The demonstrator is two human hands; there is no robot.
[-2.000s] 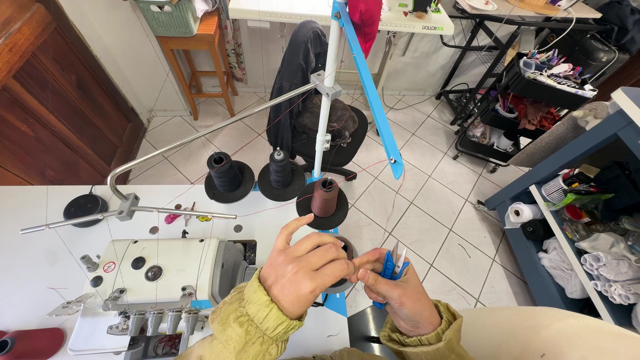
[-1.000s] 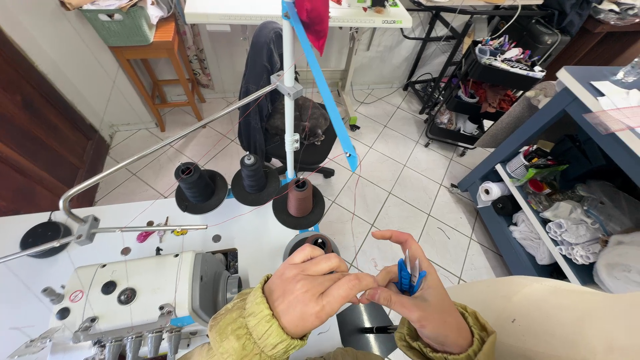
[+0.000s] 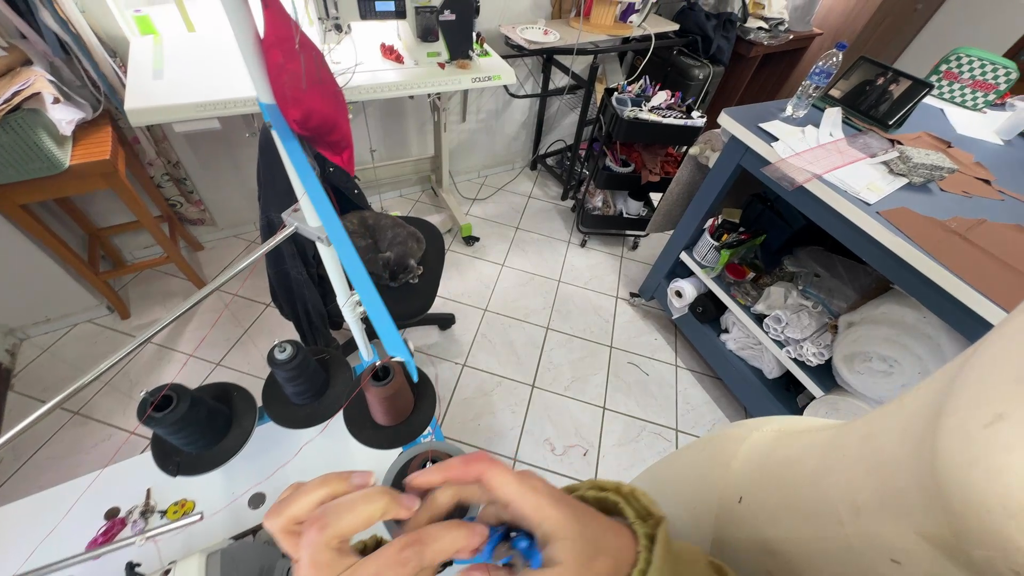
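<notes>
My right hand (image 3: 528,512) holds small blue-handled snips (image 3: 500,546) in its palm, its fingers bent and blurred. Touching or nearly touching it, my left hand (image 3: 352,520) has its fingertips brought together; whether thread lies between them is too blurred to tell. Both hands are over the edge of the white table, in front of a spool on a grey holder (image 3: 424,460). Just behind stands a brown thread cone (image 3: 388,396) on a black disc. Dark thread cones (image 3: 188,416) stand to its left, and a thin red thread crosses the table.
A thread stand's white pole (image 3: 332,272) with a blue strip rises behind the cones. A cat (image 3: 388,244) lies on a black office chair (image 3: 432,276). A blue worktable (image 3: 744,156) with filled shelves and a cream dress form (image 3: 800,488) are at the right.
The view has swung right and up, so the overlocker has mostly left the frame. My hands stay close together, and the blue snips remain in my right hand.
</notes>
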